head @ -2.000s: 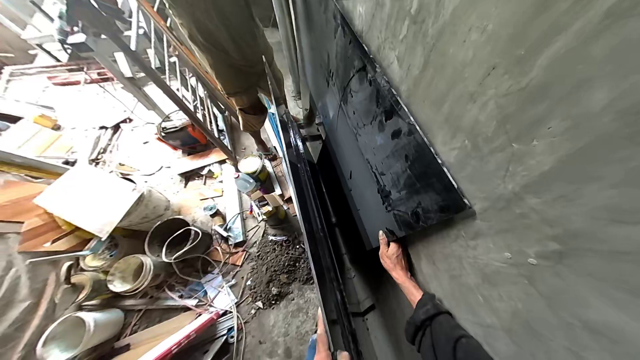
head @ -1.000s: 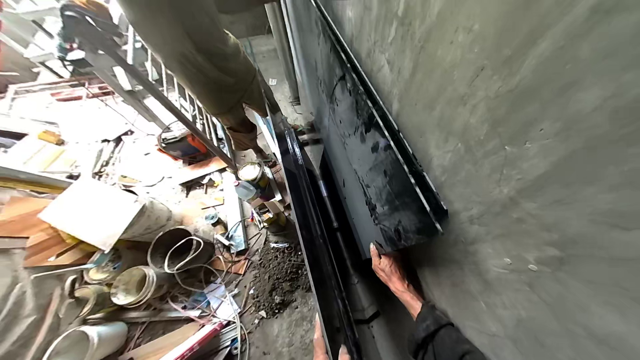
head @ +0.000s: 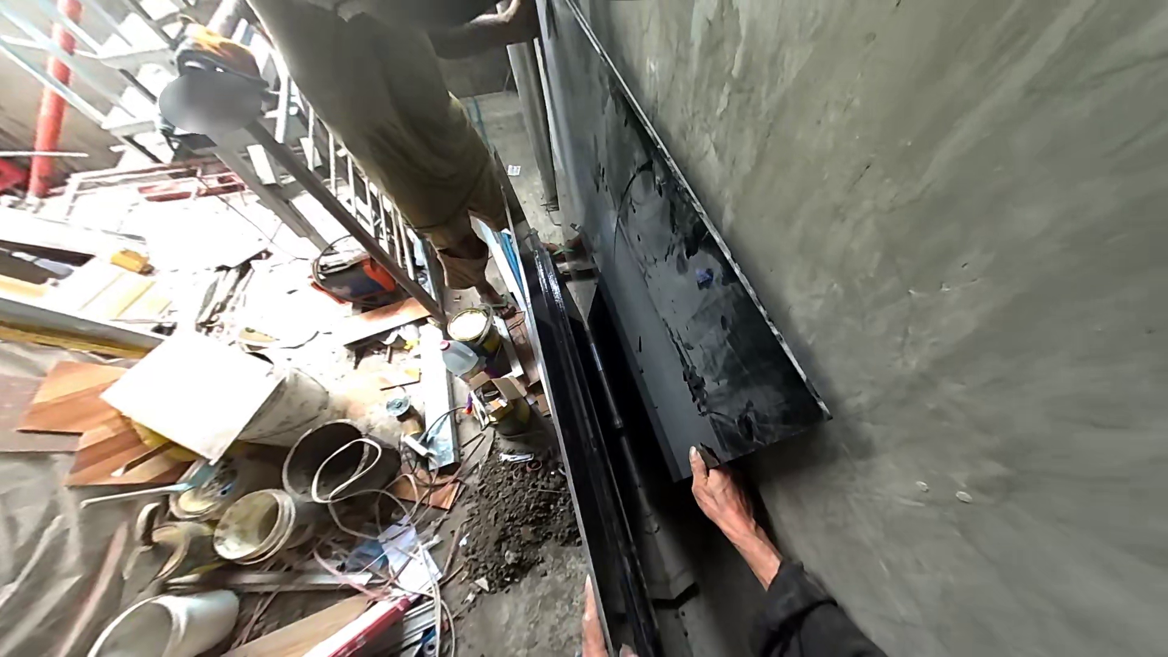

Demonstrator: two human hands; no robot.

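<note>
A long black slab [head: 721, 338], its face smeared with grey, leans along the grey plastered wall. My right hand [head: 725, 497] grips its near lower corner, thumb on the face and fingers behind. Left of it runs a long narrow black panel or channel [head: 584, 438], with a pipe [head: 607, 383] lying in the dark gap between the two. At the bottom edge of the view, the fingers of my left hand [head: 595, 625] lie against the near end of the narrow panel; the rest of that hand is out of frame.
A co-worker in brown trousers [head: 401, 119] stands at the slab's far end. The plastered wall [head: 985, 274] fills the right. On the left are plastic buckets [head: 255, 525], a paint can [head: 473, 327], a dirt heap [head: 520, 511], wood boards [head: 82, 401], cables and a metal ladder-like frame [head: 328, 210].
Between one second ago and now, the slab's upper edge has come closer to the wall, where a gap showed before. My right hand has kept its grip on the corner.
</note>
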